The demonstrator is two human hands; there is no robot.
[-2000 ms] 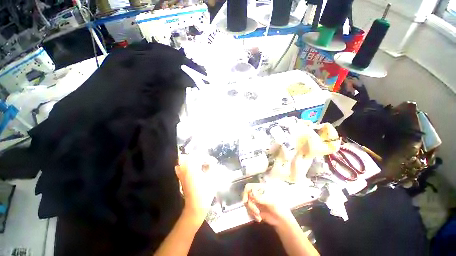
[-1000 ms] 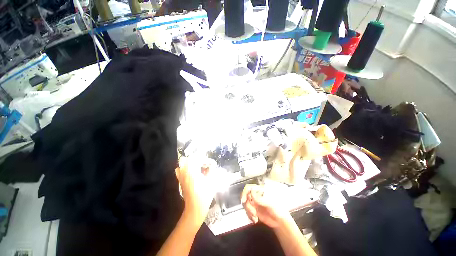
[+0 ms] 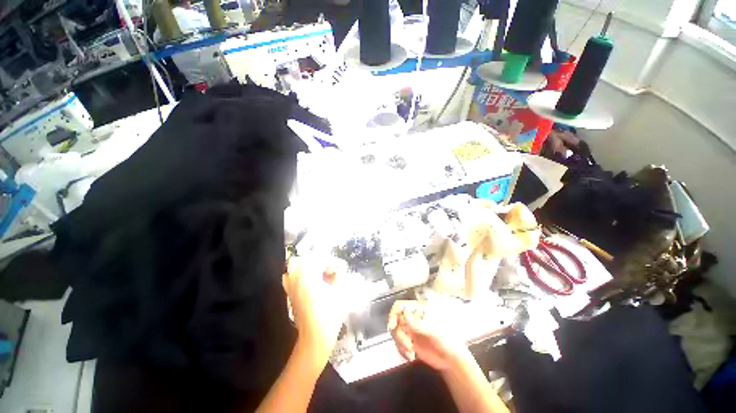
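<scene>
The white overlock machine (image 3: 460, 165) stands in front of me, its needle area washed out by lamp glare. My left hand (image 3: 316, 294) is at the machine's left front, its fingers lost in the glare; I cannot tell if it holds anything. My right hand (image 3: 424, 332) is at the front cover, right of a dark rectangular opening (image 3: 371, 321), with its fingers curled; any thread or small tool in them cannot be made out. A large heap of black fabric (image 3: 181, 218) lies left of the machine.
A cream cloth (image 3: 476, 254) and red-handled scissors (image 3: 554, 266) lie at the machine's right. An orange-yellow stick (image 3: 595, 249) is beside them. Thread cones (image 3: 585, 77) stand behind. More black fabric (image 3: 601, 363) is at the lower right. A white wall (image 3: 686, 105) bounds the right.
The view has shifted slightly, so the machine and cones sit a little further left. Both hands stay in nearly the same place, with no clear change of grip.
</scene>
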